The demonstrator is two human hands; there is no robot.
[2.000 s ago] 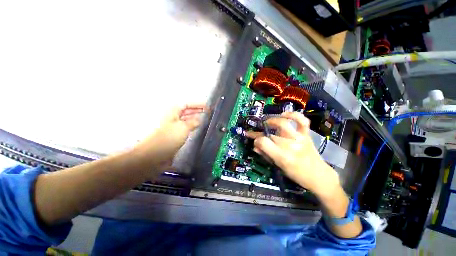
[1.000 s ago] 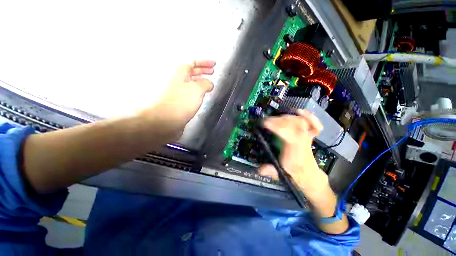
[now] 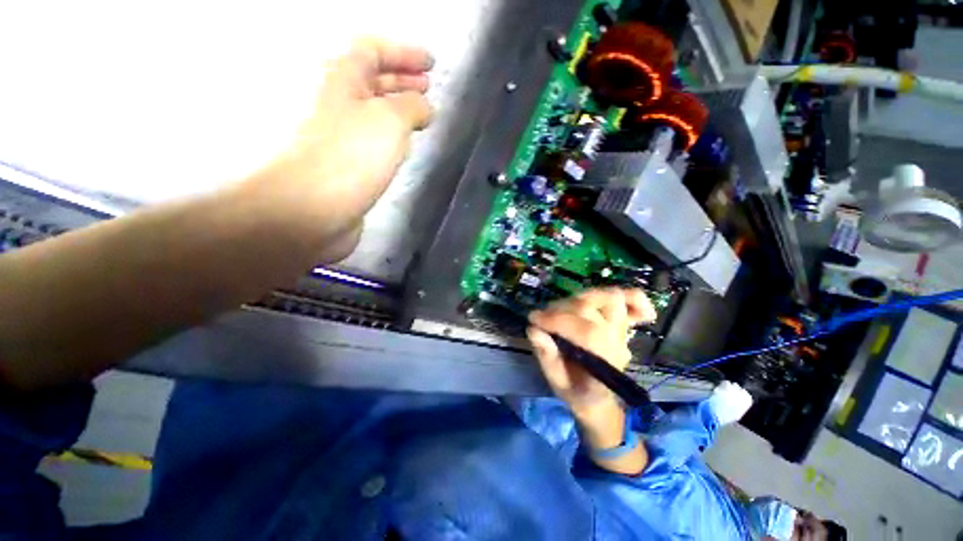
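Note:
A green circuit board [image 3: 536, 132] with crowded parts lies in a black carrier [image 3: 465, 174]. Two copper-orange wound coils [image 3: 631, 66] stand at its far end, beside a silver heatsink bar [image 3: 665, 211] with a thin black cable over it. My right hand [image 3: 591, 336] is at the board's near edge and holds a slim black pen-like tool [image 3: 597, 372]; the tool's tip is at the near left corner, too small to make out. My left hand [image 3: 380, 100] is raised over the bright plate left of the carrier, fingers loosely bent, holding nothing.
A metal rail [image 3: 348, 354] with a chain runs along the near side. A finned heatsink [image 3: 752, 132] stands on the far side. A small round fan [image 3: 910, 211] and a blue cord [image 3: 834, 320] are at the right. A person in a blue smock [image 3: 686, 476] is at the lower right.
My right hand has moved with the black tool from over the board's middle to its near edge. My left hand has moved up and away. The view has shifted, so the board appears higher.

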